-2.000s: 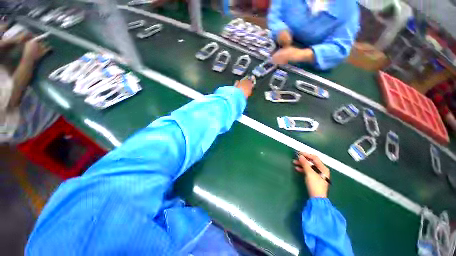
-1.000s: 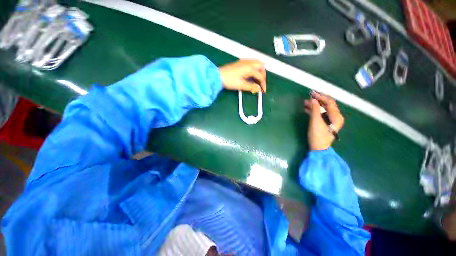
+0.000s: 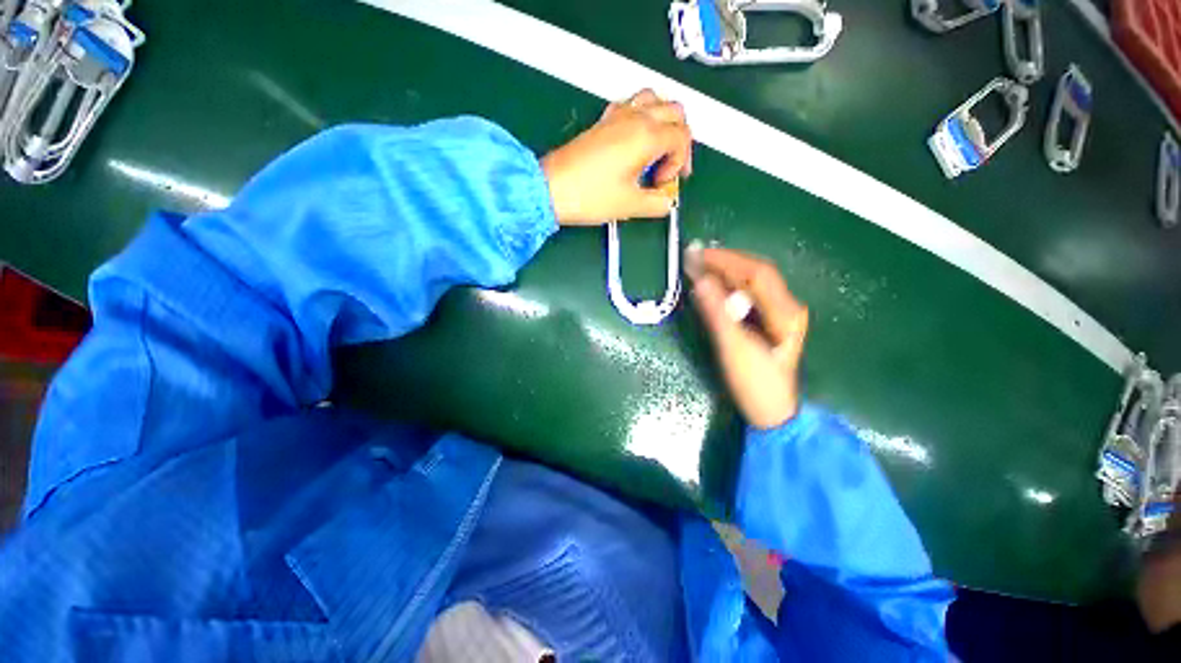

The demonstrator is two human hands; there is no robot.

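A white oval loop-shaped frame lies on the green surface in front of me, its rounded end towards me. My left hand holds its far end and hides the head; a yellow cover shows at the fingertips. My right hand is blurred, close to the loop's right side, fingers closed around a pen-like tool. Only pale parts of the tool show; its dark handle is hidden. I cannot tell whether its tip touches the frame.
Overlapping frames lie at the upper left. Beyond the white strip lie several scattered frames with blue patches. More frames are heaped at the right edge, near part of a hand. A red tray is at the upper right.
Two seconds ago my left hand reached across the strip; one second ago it held a frame on my side. Since then my right hand has moved left, close beside that frame.
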